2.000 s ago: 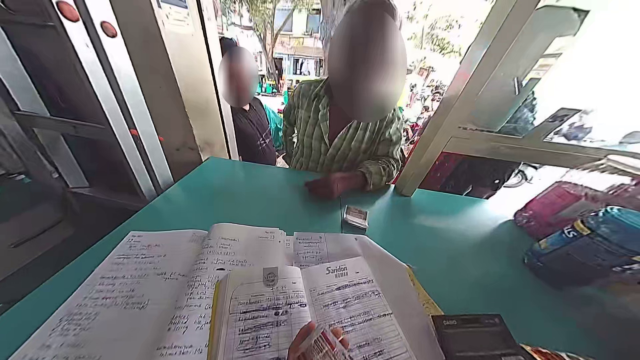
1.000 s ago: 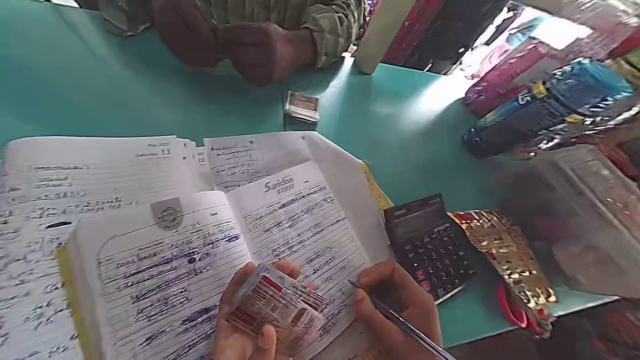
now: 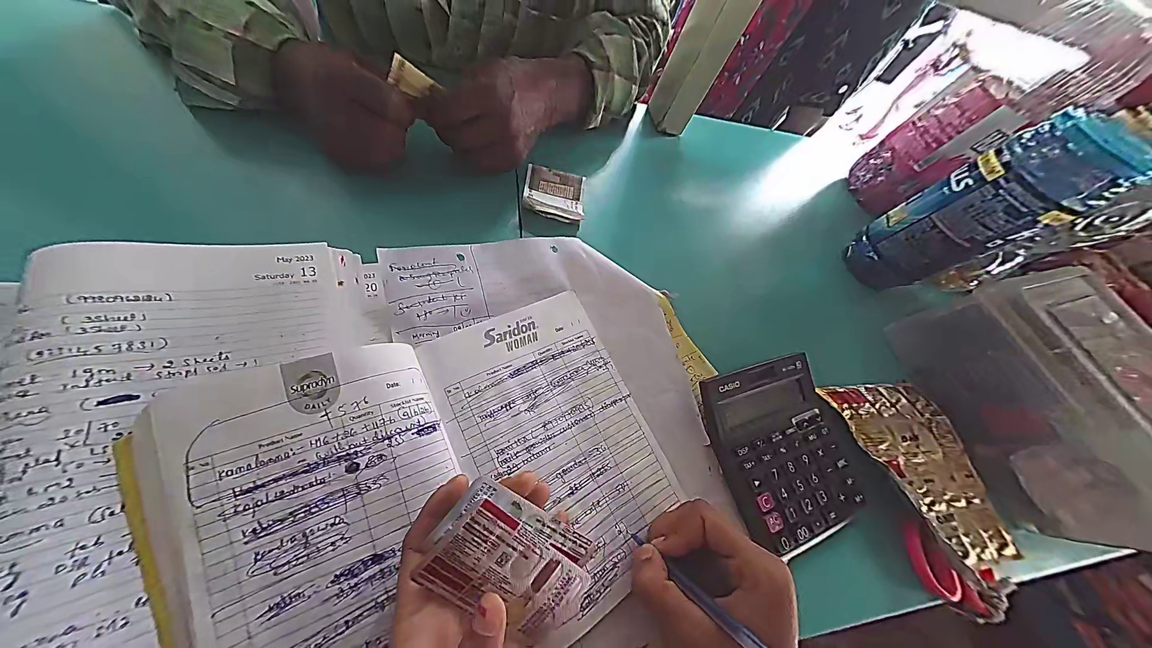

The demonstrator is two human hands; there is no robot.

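Note:
My left hand (image 3: 450,576) holds printed medicine blister strips (image 3: 504,553), red and white, over the lower middle of an open lined notebook (image 3: 306,468). In my right hand (image 3: 720,576) is a blue pen (image 3: 702,598), its tip at the right page, which is full of crossed-out handwriting. Beneath the notebook lies a larger open diary (image 3: 180,306) with handwritten lines. A black Casio calculator (image 3: 781,450) rests just right of the notebook, near my right hand.
Across the turquoise counter (image 3: 720,234), a person's hands (image 3: 486,108) hold a small yellowish piece. A folded wad (image 3: 553,192) lies before them. At right are a gold foil strip (image 3: 918,450), red-handled scissors (image 3: 931,562), a blue package (image 3: 990,198) and a clear plastic box (image 3: 1035,360).
The view has tilted down since two seconds ago. The person across now holds a small yellowish piece between both hands. My right hand with the pen has come into view.

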